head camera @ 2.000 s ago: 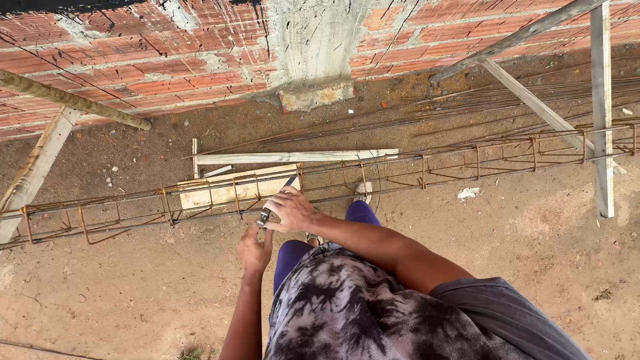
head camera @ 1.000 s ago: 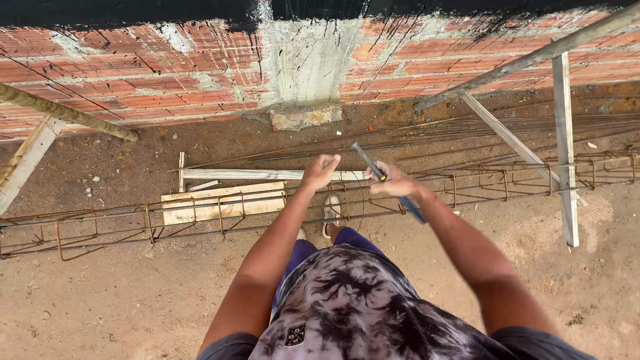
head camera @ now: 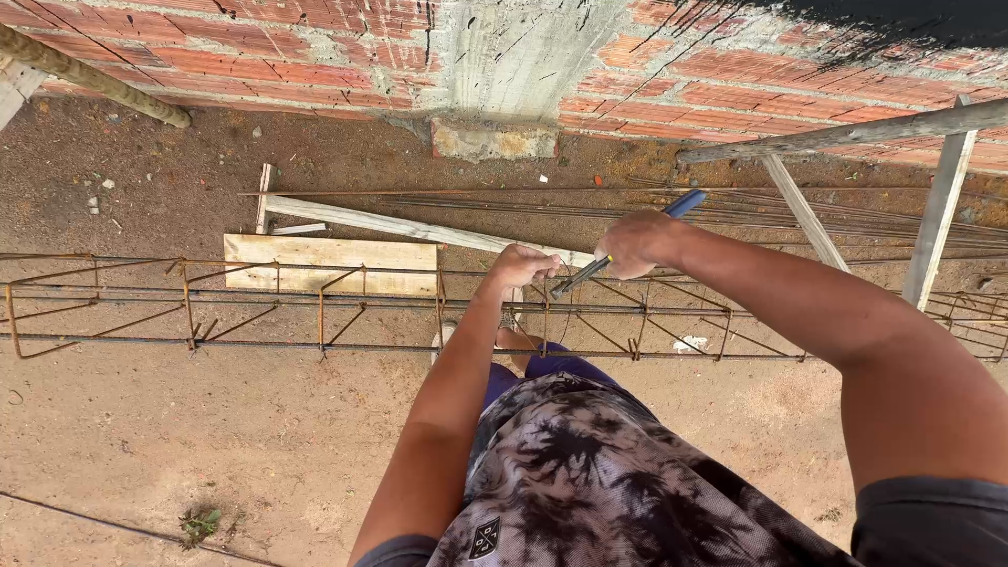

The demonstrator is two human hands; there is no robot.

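Observation:
A long rebar cage (head camera: 378,346) of rusty bars and stirrups runs level across the view in front of my body. My right hand (head camera: 636,242) is closed around a hand tool with blue handles (head camera: 683,203), which looks like tie-wire pincers; its metal head points down-left, close to a stirrup. Just left of the tool's head, my left hand (head camera: 521,266) has its fingers pinched together above the cage. A thin wire seems to be at its fingertips, but the grip is too small to make out surely.
Below the cage lie a wooden board (head camera: 331,253) and a long wood strip (head camera: 417,228). Loose steel bars (head camera: 488,206) lie near the brick wall (head camera: 299,59). Wooden props (head camera: 941,205) stand at the right, and a round pole (head camera: 94,75) leans at the upper left.
The hands, together over the cage two seconds ago, were apart one second ago and are close again. The tool's blue handles now point up-right; one second ago they pointed down-right.

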